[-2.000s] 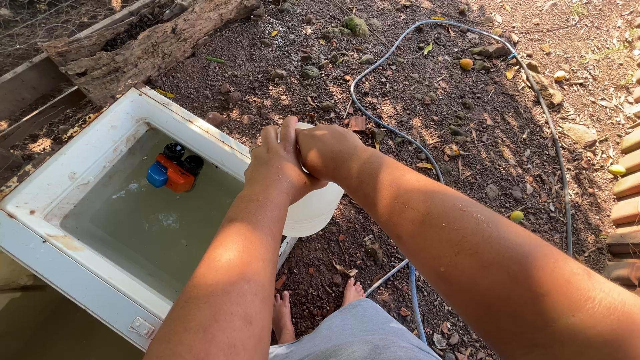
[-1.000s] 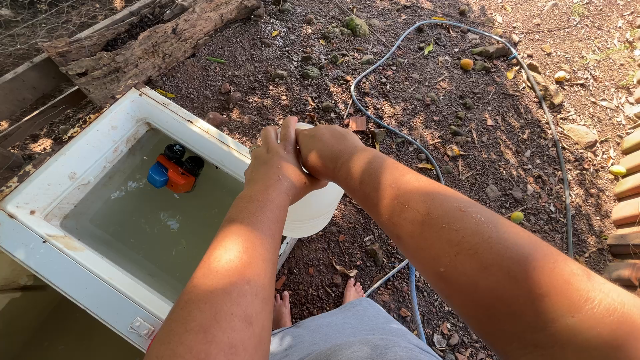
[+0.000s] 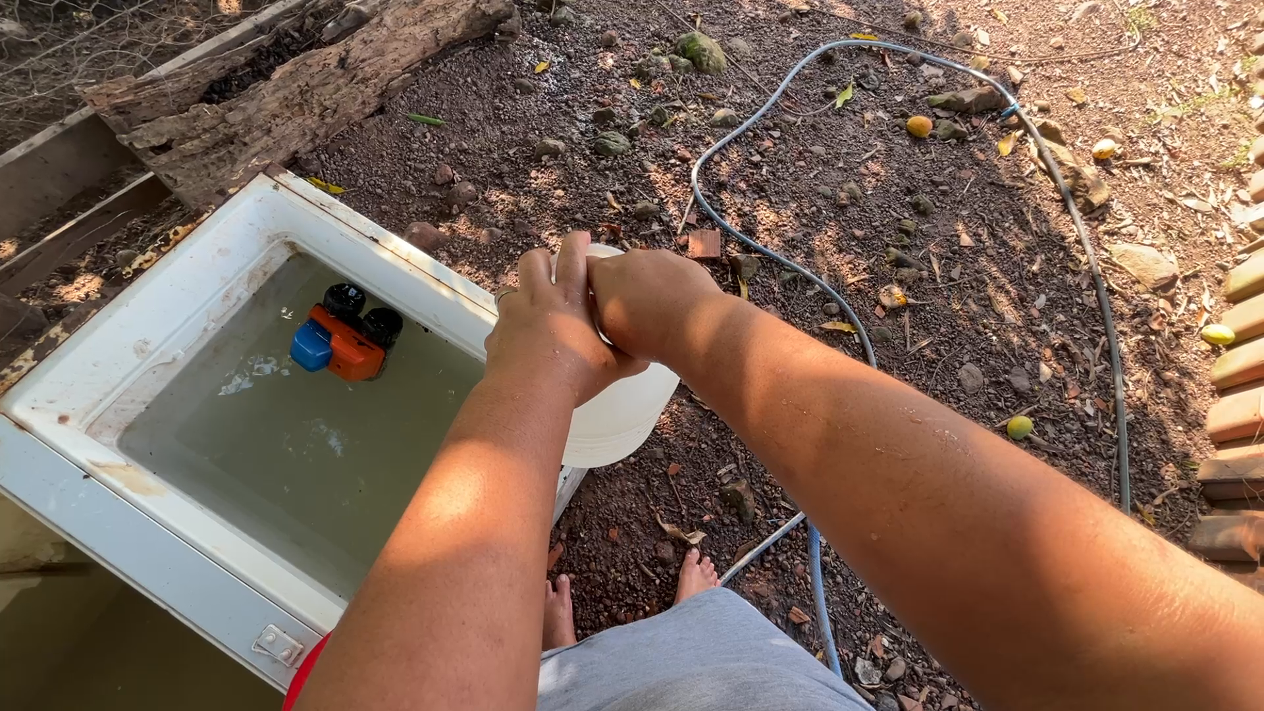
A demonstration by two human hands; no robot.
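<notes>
My left hand [image 3: 553, 321] and my right hand [image 3: 652, 301] are together over the top of a whitish plastic container [image 3: 617, 420], to the right of the water-filled tub. Both seem closed on its upper part, but the fingers and palms hide what they grip. A ring shows on a finger of my left hand. Left of my hands, a blue and orange object with black round parts [image 3: 346, 341] floats in the murky water [image 3: 296, 444] of the white tub [image 3: 395, 252].
A blue-grey hose [image 3: 736, 222] curves over the stony soil. Rough old timber [image 3: 306, 94] lies behind the tub. Several fallen fruits, one orange [image 3: 918, 126], dot the ground. Clay tiles [image 3: 1239, 365] line the right edge. My bare feet [image 3: 696, 575] are below the container.
</notes>
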